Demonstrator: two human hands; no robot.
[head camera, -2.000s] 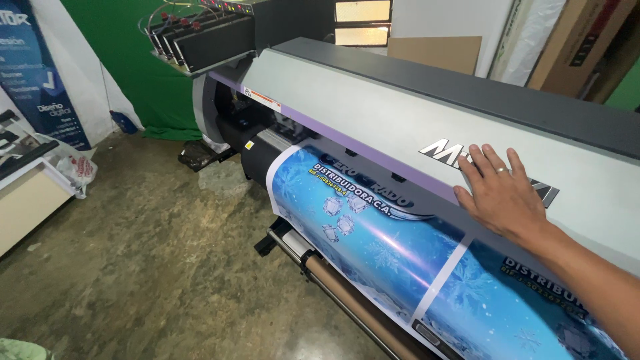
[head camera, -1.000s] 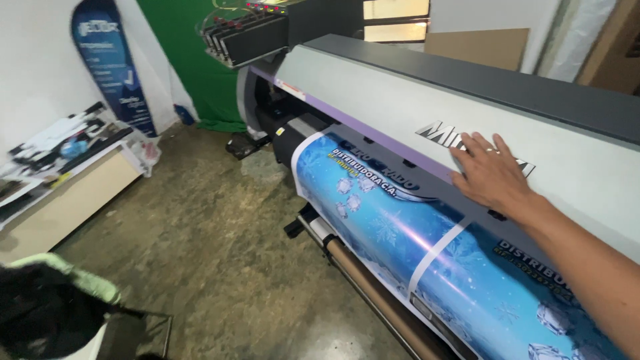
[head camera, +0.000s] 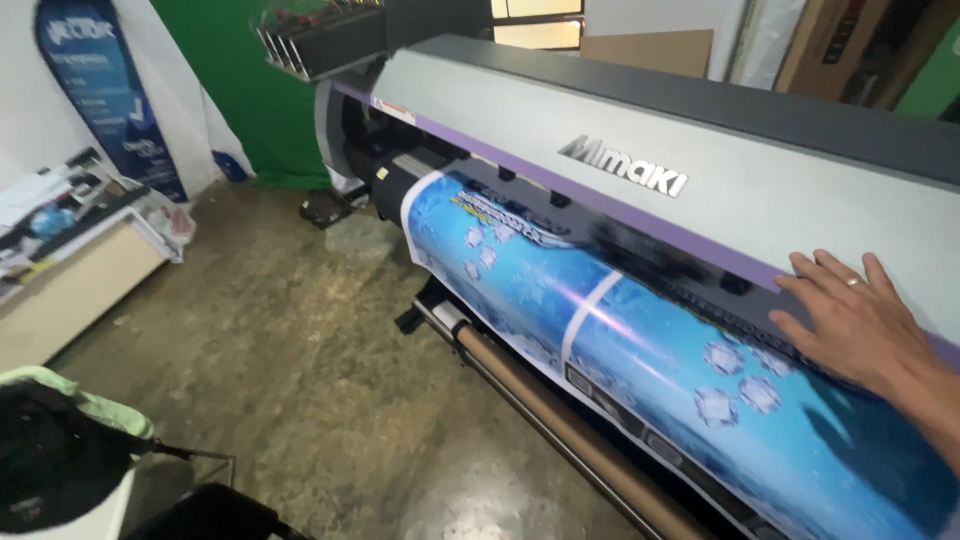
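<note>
A Mimaki large-format printer (head camera: 525, 112) with a grey front cover and a purple lower edge runs diagonally across the view. Printed blue sheet (head camera: 510, 270) with ice-cube pictures and lettering hangs from its front, curving over the platen. At the right, my left or right hand cannot be told from the wrist alone, but the thumb side and the arm from the right fit my right hand (head camera: 855, 322). Its fingers are spread at the cover's lower edge, with a ring on one; it grips nothing. My left hand is out of view.
Below the print runs a take-up bar with a brown cardboard tube (head camera: 540, 397). Ink tanks (head camera: 330, 41) stand at the printer's far end. A cluttered cream table (head camera: 90, 277) is at the left, beside a blue banner (head camera: 109, 97). A black cap (head camera: 56, 457) lies bottom left.
My right hand has moved off the raised maker's name on the cover, rightward along the printer to the cover's lower edge. The maker's name is now uncovered.
</note>
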